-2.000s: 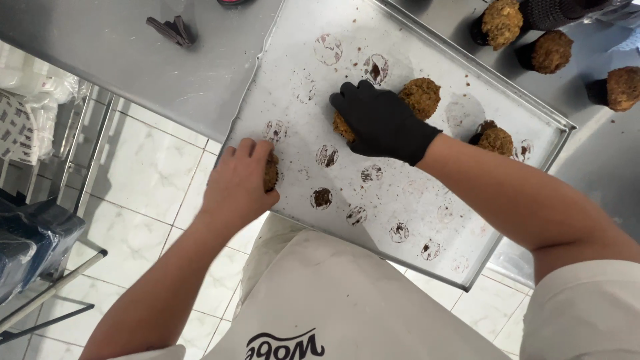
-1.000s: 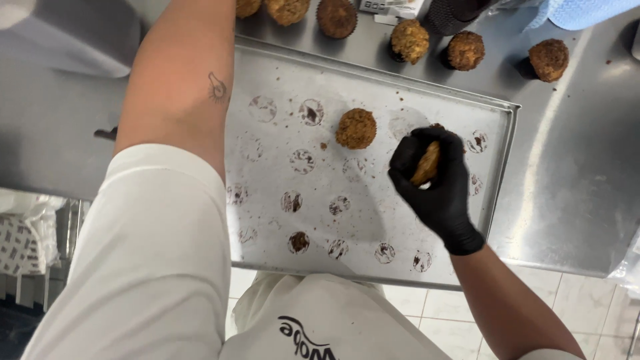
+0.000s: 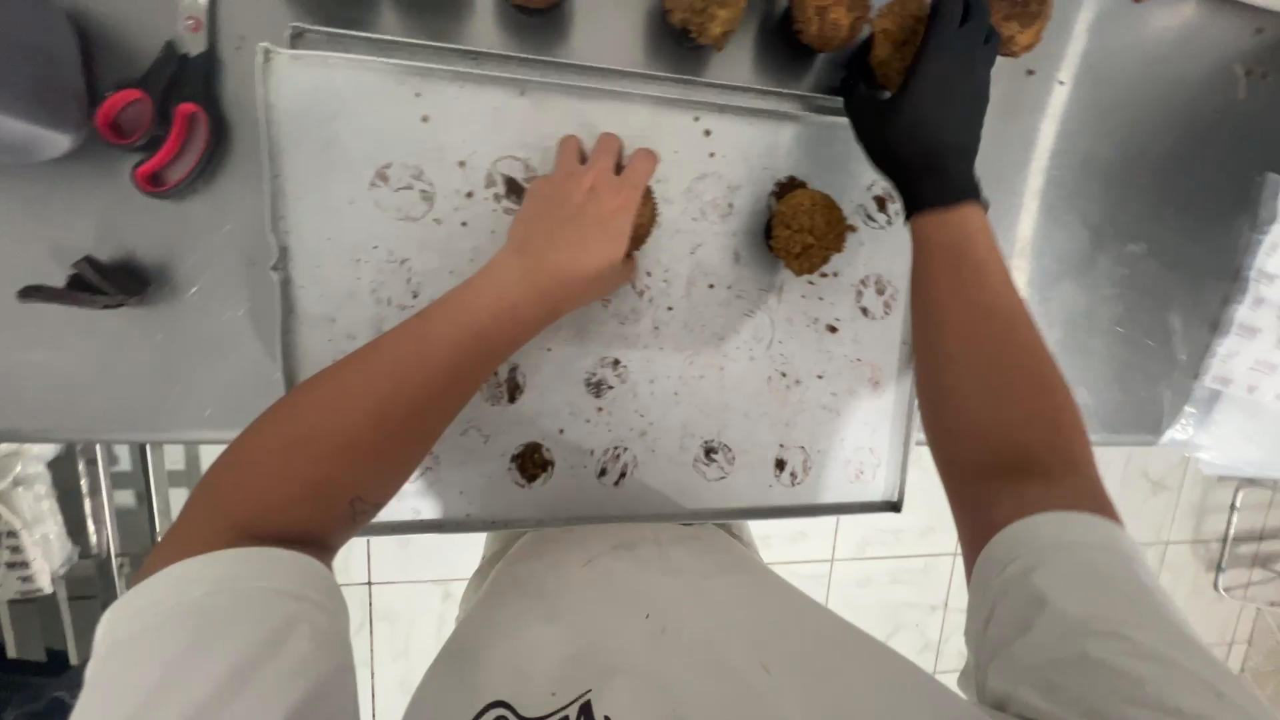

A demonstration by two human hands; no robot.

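My bare left hand (image 3: 580,225) is closed around a brown muffin (image 3: 645,218) on the metal baking tray (image 3: 700,320), its fingers hiding most of it. In my black-gloved right hand (image 3: 930,110) is another muffin (image 3: 897,42), held over the steel table just past the tray's back right corner, among the muffins there. One crumb-topped muffin (image 3: 808,231) stands on the tray's right part, touching neither hand. Round dark marks and crumbs dot the tray's pale surface.
Several muffins (image 3: 828,20) stand along the table (image 3: 1120,200) behind the tray. Red-and-black scissors (image 3: 165,120) and a crumpled dark strip (image 3: 90,283) lie on the left. A plastic-wrapped stack (image 3: 1250,350) is at the right edge.
My right hand has moved from above the tray to the muffins behind it, still with a muffin. My left hand has come back from beyond the tray onto the muffin left of centre.
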